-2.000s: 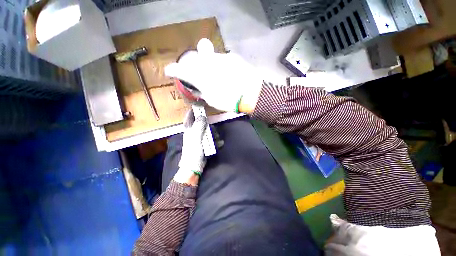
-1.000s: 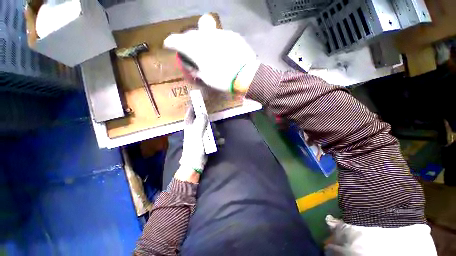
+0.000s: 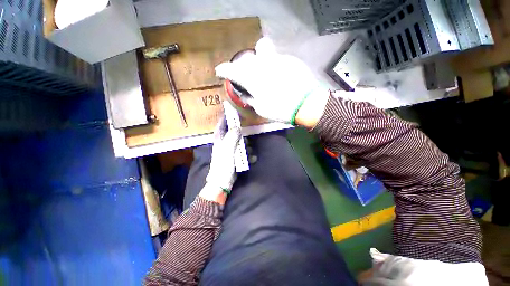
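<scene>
My left hand [image 3: 223, 162], in a white glove, holds a sheet-metal housing [image 3: 241, 149] over my lap; it shows edge-on as a narrow pale strip. My right hand [image 3: 282, 78], in a white glove with a green cuff edge, grips a sander from above. The sander's red-rimmed pad [image 3: 237, 96] shows under my fingers, at the upper end of the housing. Whether pad and housing touch is hard to tell. Most of the sander is hidden by my right hand.
A T-handle tool [image 3: 175, 89] lies on cardboard [image 3: 196, 70] marked V28. A grey metal block [image 3: 126, 92] and a white carton [image 3: 100, 36] are at left. Slotted housings [image 3: 400, 39] and a loose plate [image 3: 349, 66] are at upper right. A blue bin [image 3: 366, 190] is on the floor. A gloved hand [image 3: 425, 272] shows lower right.
My right hand with the sander lifted away from the housing, then came back down to its upper end. The bench has shifted slightly right in view. My left hand still holds the housing.
</scene>
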